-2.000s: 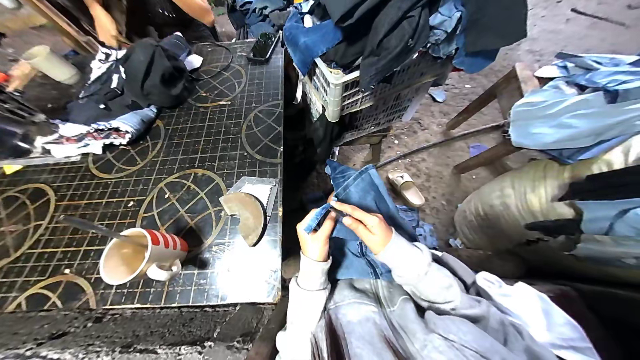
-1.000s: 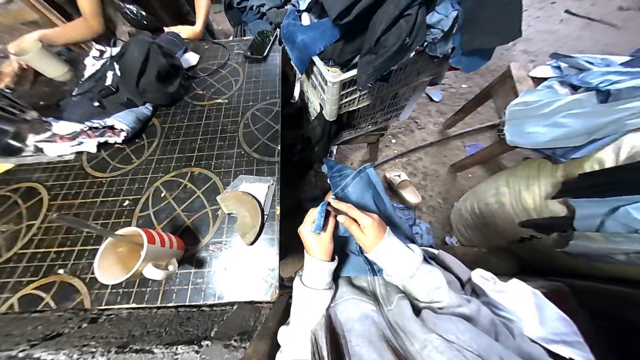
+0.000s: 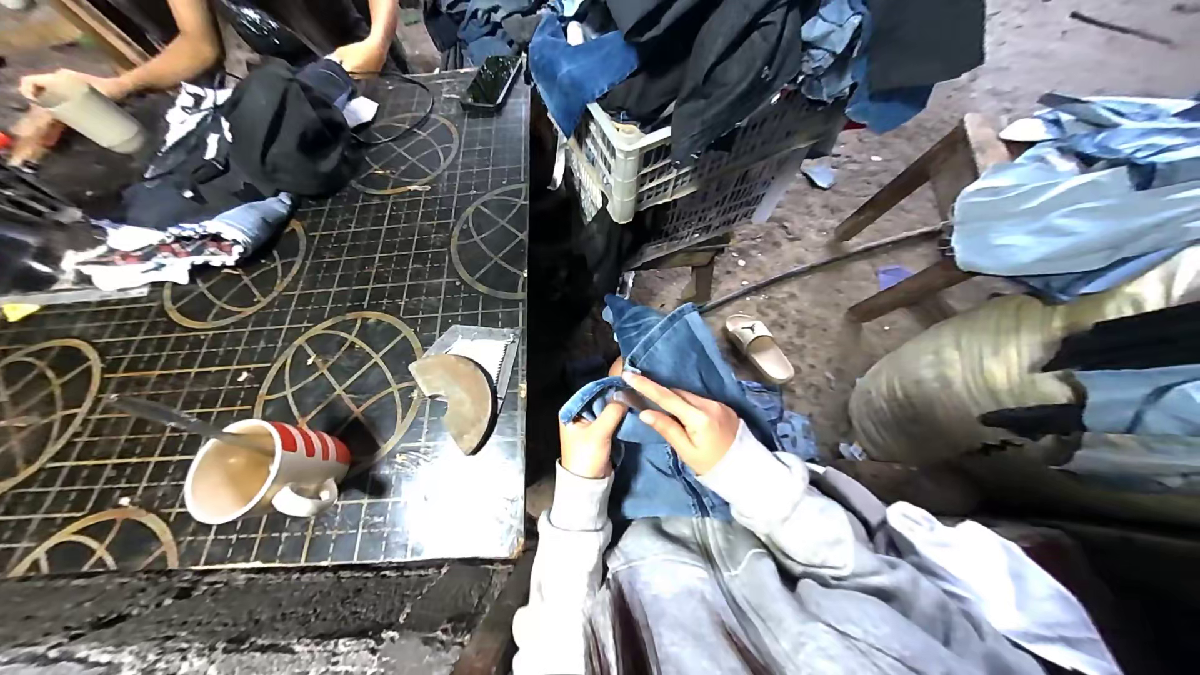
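A piece of blue denim (image 3: 689,366) with stitched seams lies over my lap and hangs down past my knees. My left hand (image 3: 591,441) grips a folded edge of it. Against the same edge, my right hand (image 3: 686,420) pinches a small thing with thumb and forefinger; whether this is a tool or only cloth cannot be told. Both hands are close together, just right of the table edge. On the table, nearest to them, lie a curved, half-ring flat piece (image 3: 459,398) and a clear flat holder beneath it.
A mug (image 3: 272,469) with a utensil stands on the patterned table (image 3: 375,281). Behind it are heaped clothes (image 3: 281,131), a phone (image 3: 492,82) and another person's hands. A plastic crate (image 3: 647,173) of denim, a wooden stool (image 3: 923,178), a slipper (image 3: 759,347) and a large sack (image 3: 947,375) stand around.
My hands stay at the denim's folded edge, with small shifts of the fingers. The other person's arms have moved, and one hand now rests by the heaped clothes.
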